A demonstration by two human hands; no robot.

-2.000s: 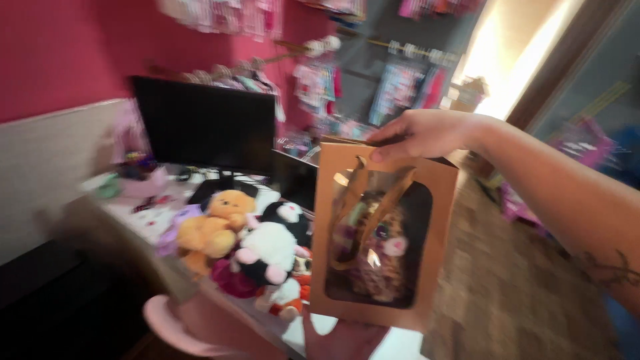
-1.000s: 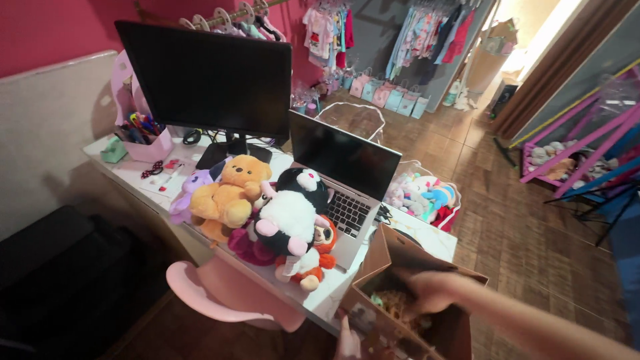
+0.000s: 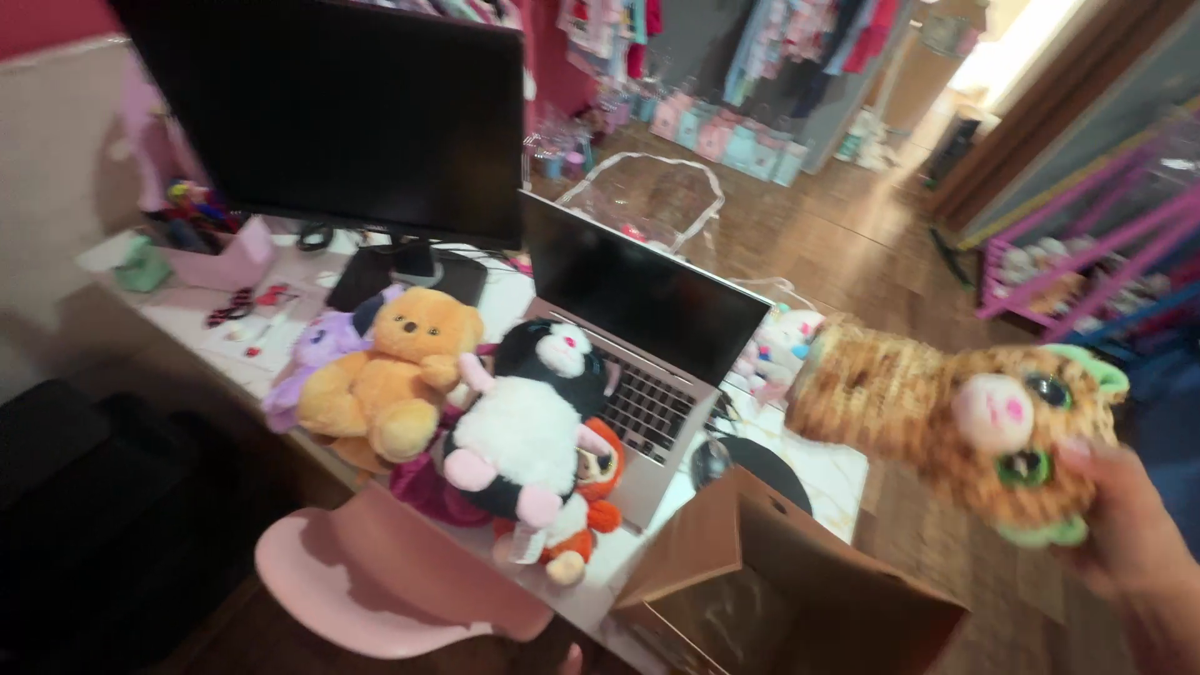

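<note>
My right hand (image 3: 1120, 506) grips a spotted brown plush cat (image 3: 900, 403) by its head, tilted on its side at the right, with green eyes and pale green ears. Below it stands a brown cardboard gift box (image 3: 844, 581) with its top open. Of my left hand (image 3: 570, 659) only a fingertip shows at the bottom edge, left of the box; what it holds cannot be seen. An orange teddy bear (image 3: 427, 323), a black-and-white plush (image 3: 520, 436), an orange-and-white plush (image 3: 562, 534) and a purple plush (image 3: 319, 352) sit together on the white desk.
An open laptop (image 3: 647, 291) and a large monitor (image 3: 356, 122) stand behind the plush toys. A pink chair (image 3: 375, 581) is against the desk's front. A pink pen holder (image 3: 230, 258) is at the left, a mouse (image 3: 710, 461) beside the box. Pink racks (image 3: 1106, 262) stand at the right.
The plush cat has come out of the box and is now held up to the right in my right hand. One second ago that hand was inside the box.
</note>
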